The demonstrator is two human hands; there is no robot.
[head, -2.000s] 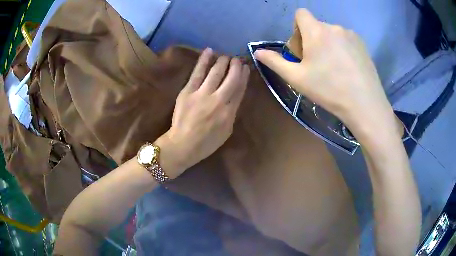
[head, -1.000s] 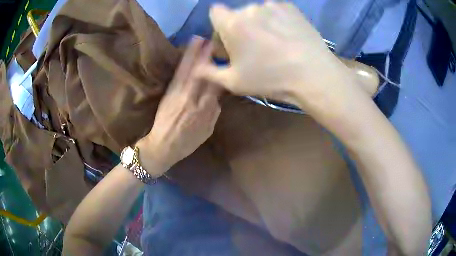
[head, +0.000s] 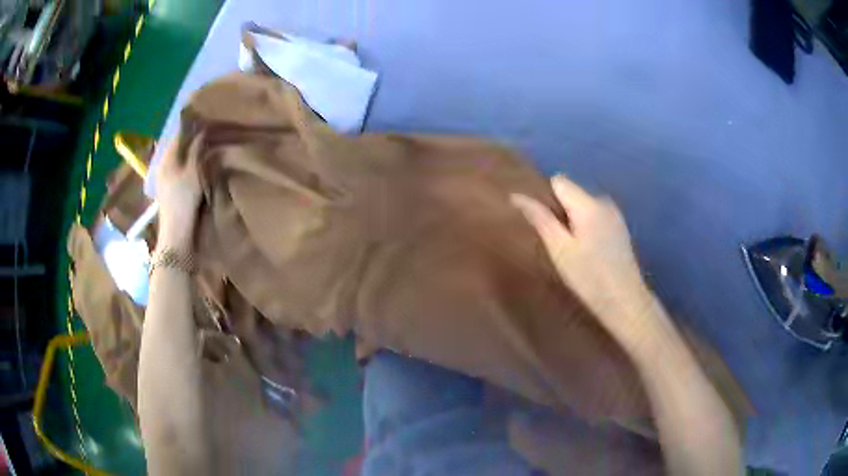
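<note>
The brown garment [head: 418,223] lies across the ironing table, its lower edge hanging over the front. My left hand [head: 181,191] is on its bunched left part and grips the folds. My right hand [head: 586,228] pinches its upper right edge between thumb and fingers. A white piece [head: 330,79] shows at its far side. The steam iron [head: 800,288] stands apart at the right, with no hand on it.
The pale blue table [head: 576,74] stretches behind the garment. A dark object [head: 775,37] is at its far right. More brown pieces [head: 112,307] with white bits hang at the lower left. A yellow rack bar [head: 42,390] and green floor are at the left.
My right hand has let go of the iron, now at the far right, and holds the cloth. My left hand has moved left onto the bunched part. The view has shifted.
</note>
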